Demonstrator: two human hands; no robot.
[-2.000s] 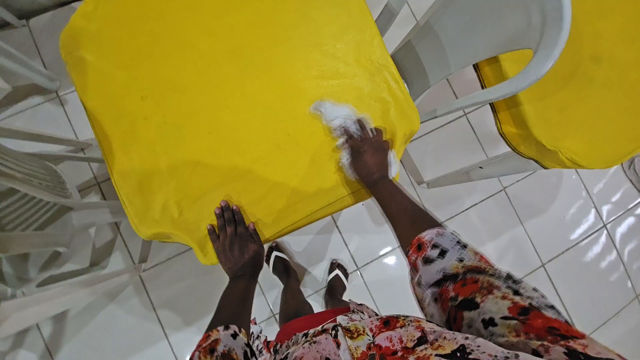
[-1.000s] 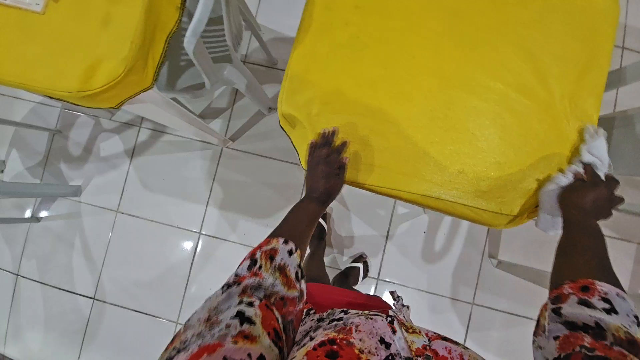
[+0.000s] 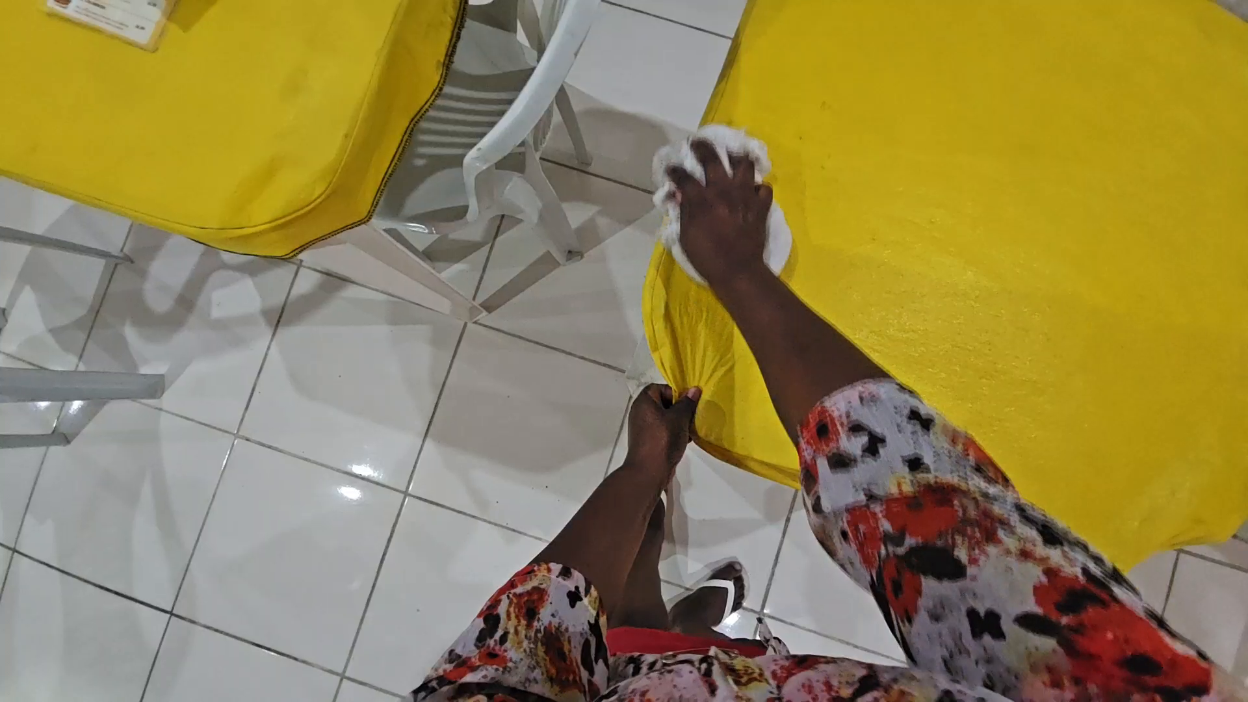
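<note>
My right hand (image 3: 723,210) presses a bunched white cloth (image 3: 778,239) against the left edge of a table with a yellow cover (image 3: 994,253); its fingers are spread over the cloth. Lower down, my left hand (image 3: 665,424) pinches the hem of that cover at the near left corner, between thumb and fingers, and the fabric gathers in creases above it. The palm side of my right hand is hidden.
A second table with a yellow cover (image 3: 244,117) stands at the upper left, a card with writing (image 3: 122,18) on it. A white plastic chair (image 3: 526,127) is between the tables. Parts of another chair (image 3: 78,385) show at the far left. My sandalled foot (image 3: 707,600) is on the tiled floor (image 3: 322,390).
My right hand has moved with the cloth from the table's right corner across to its left edge. My left hand, which lay flat on the cover, now grips its hem.
</note>
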